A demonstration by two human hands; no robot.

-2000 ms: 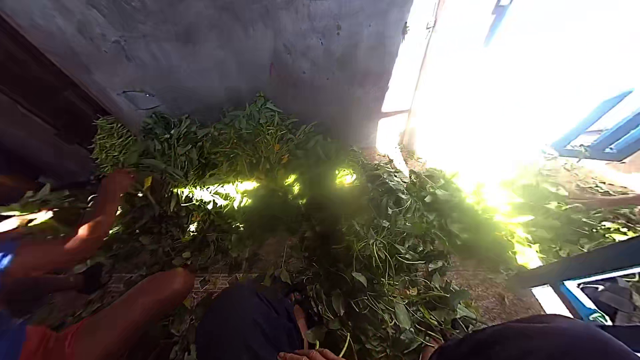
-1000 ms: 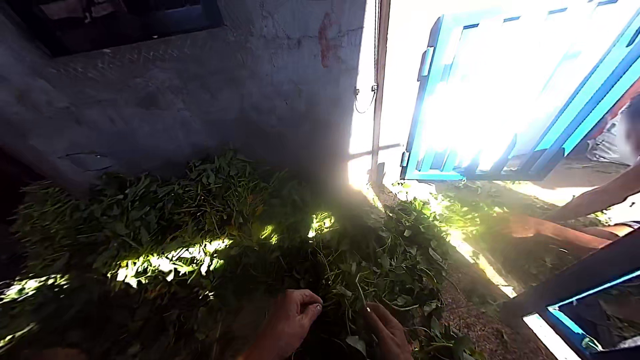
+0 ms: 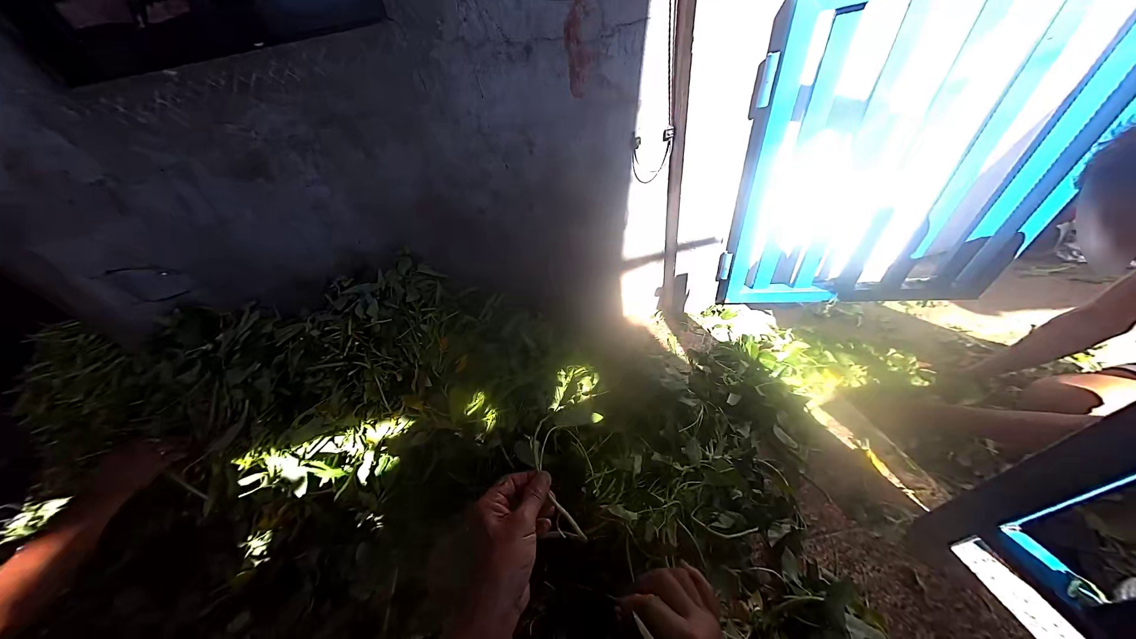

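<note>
My left hand (image 3: 510, 532), low in the middle of the view, pinches the stem of a leafy green sprig (image 3: 538, 448) between thumb and fingers; leaves stand above the grip and pale stem ends hang to its right. To its right, at the bottom edge, my right hand (image 3: 673, 603) has its fingers curled around a small, thin pale thing, perhaps a stem or a blade; I cannot tell which. Both hands are over a broad heap of cut leafy greens (image 3: 701, 470), part in deep shade and part in bright sun patches.
Behind the heap rises a grey plastered wall (image 3: 399, 160). A blue slatted gate (image 3: 781, 204) stands at the upper right in strong glare. Another person's arm (image 3: 1065, 337) reaches in from the right, and one more arm (image 3: 62, 541) from the left. A dark-and-blue frame (image 3: 1003, 532) lies at the lower right.
My left hand has risen with a leafy sprig in its fingers; one second ago no sprig showed clearly there. Another person's arm has come into view at the left. The view has turned since the first frame.
</note>
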